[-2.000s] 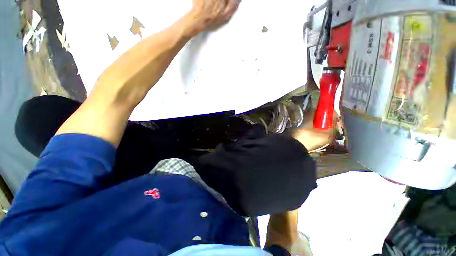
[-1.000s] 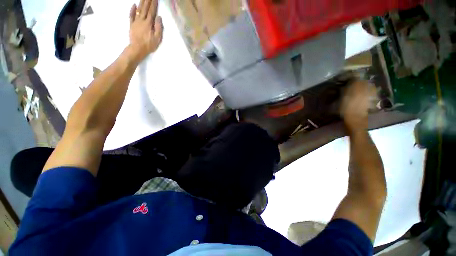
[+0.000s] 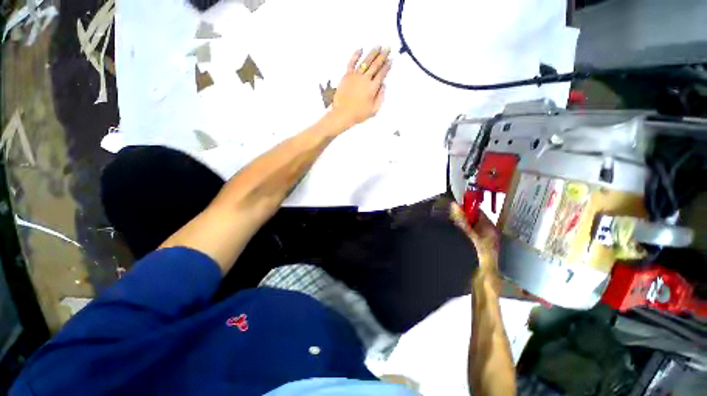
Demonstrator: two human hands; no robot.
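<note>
The straight knife cutting machine (image 3: pixel 558 209) stands at the right edge of the large white top sheet (image 3: pixel 434 147). It has a grey motor housing with labels and tan tape and a red handle mounting plate (image 3: pixel 496 172). My right hand (image 3: pixel 479 228) is closed around its red grip (image 3: pixel 472 204). My left hand (image 3: pixel 359 94) lies flat on the white sheet, fingers spread and pointing away, left of the machine. It holds nothing. The knife and foot are not clearly seen.
Small tan scraps (image 3: pixel 249 71) lie on the sheet beside my left forearm. A black power cord (image 3: pixel 481 86) curves over the sheet. Pale offcuts (image 3: pixel 97 39) lie on the dark table at the left. Another white sheet (image 3: pixel 434 340) is below, near my right forearm.
The machine, close and large at the centre one second ago, is now smaller and at the right. My right hand, off the machine then, is on the red grip. My left hand remains flat on the sheet.
</note>
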